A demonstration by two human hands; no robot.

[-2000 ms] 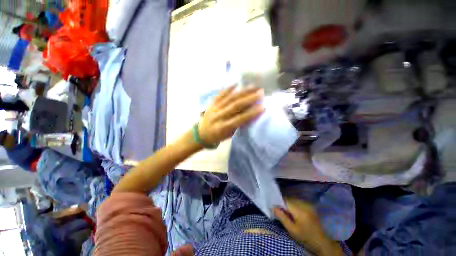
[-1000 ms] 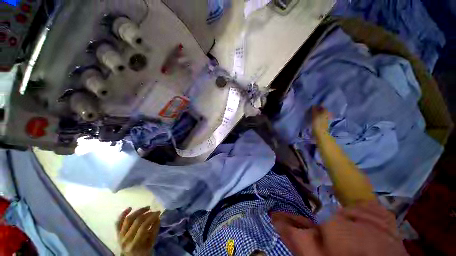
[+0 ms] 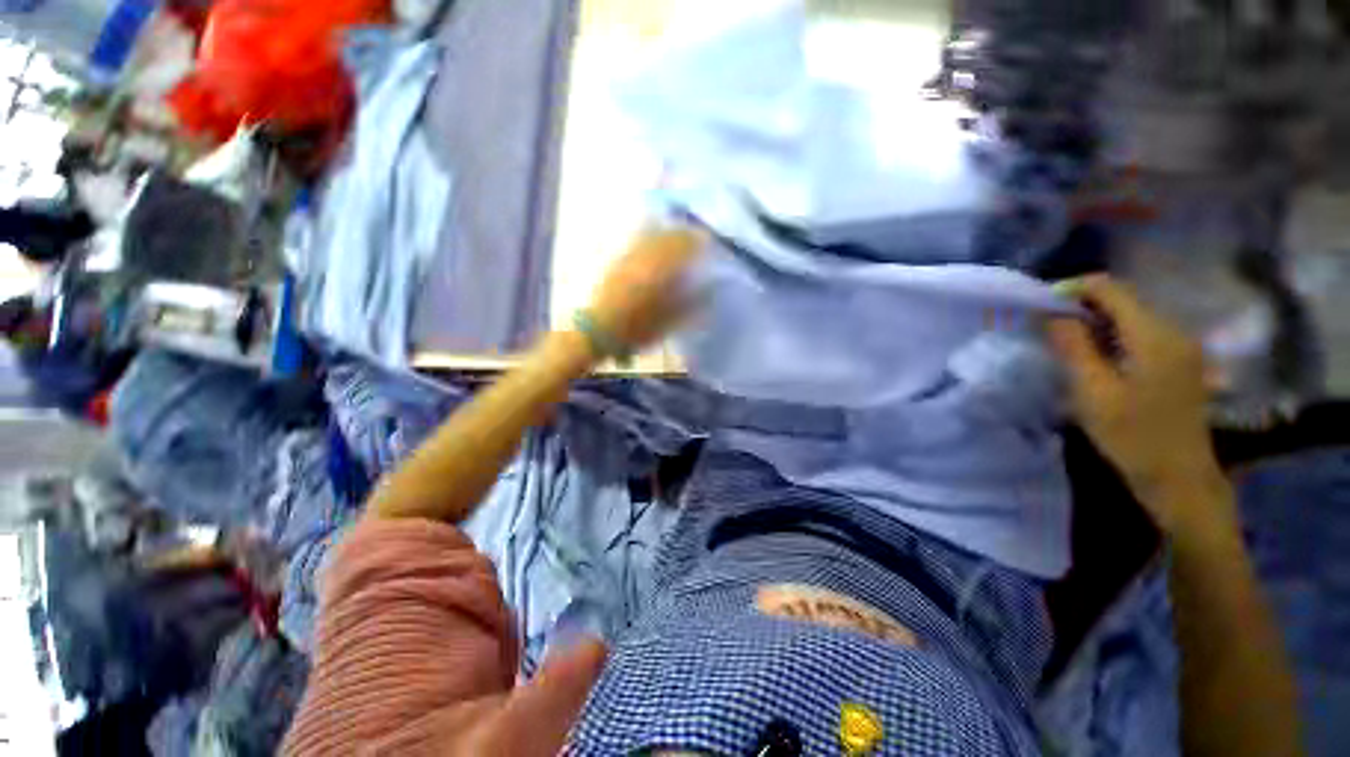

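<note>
A light blue shirt piece [image 3: 888,355] is spread between my hands at the front edge of the pale machine table [image 3: 592,178], and its lower part hangs over my checked apron. My left hand [image 3: 647,292] is blurred and holds the cloth's left side. My right hand [image 3: 1133,370] pinches the cloth's upper right edge between thumb and fingers. More light blue cloth [image 3: 740,104] lies behind it under the bright lamp. The sewing machine [image 3: 1184,163] is at the upper right, dark and blurred; its needle area cannot be made out.
A grey-blue cloth strip [image 3: 496,178] lies left of the work area, with waiting light blue pieces [image 3: 378,207] beside it. A red plastic bag [image 3: 281,67] is at the upper left. Blue garments hang below the table edge and lie at the lower right [image 3: 1288,547].
The view has swung back left from the machine and the bin. My right hand has left the heaped bin and now grips the shirt piece. My left hand, empty before, now holds its other side.
</note>
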